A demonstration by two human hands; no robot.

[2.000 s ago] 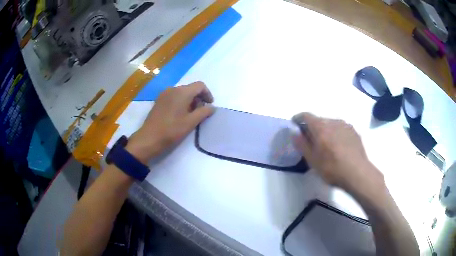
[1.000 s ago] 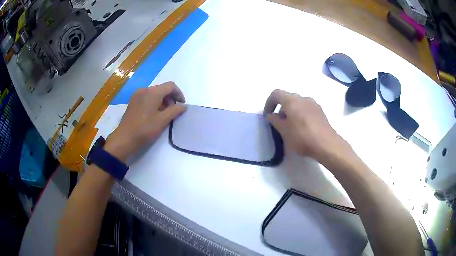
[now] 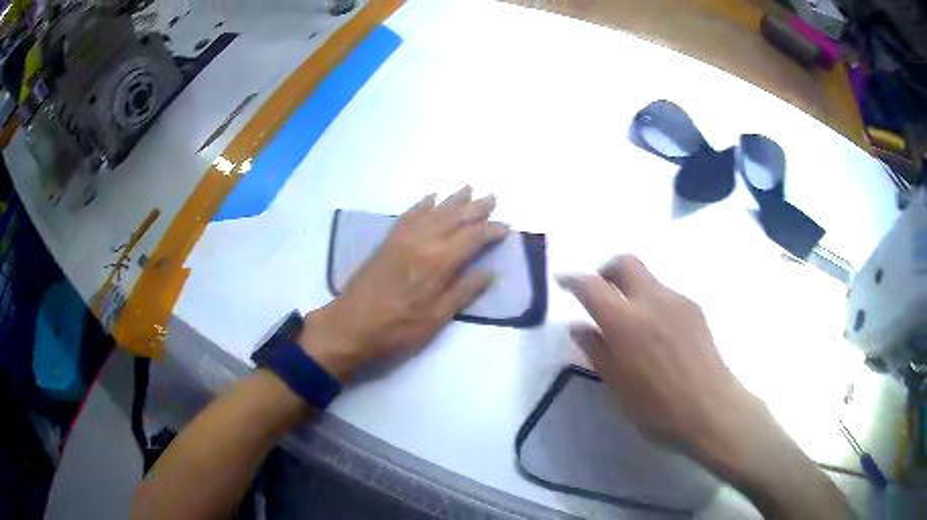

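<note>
A grey panel with a dark border [image 3: 518,289] lies flat on the white table in front of me. My left hand [image 3: 417,269] rests flat on its middle, fingers extended, and hides much of it. My right hand [image 3: 645,350] is just right of this panel, fingers apart and slightly curled, with nothing seen in it. It is above a second grey panel with a dark border [image 3: 584,447] near the front edge. My right hand and forearm cover part of that second panel.
Dark curled pieces [image 3: 704,175] lie at the back right. A white machine head [image 3: 894,284] stands at the right edge in bright glare, with a thin dark-handled tool [image 3: 870,465] below it. Another machine [image 3: 117,91] is at the far left, beyond orange tape and a blue strip [image 3: 315,122].
My left hand has moved from the panel's left corner to flat on its middle. My right hand has let go of the panel's right end and moved towards the second panel. The camera view has shifted.
</note>
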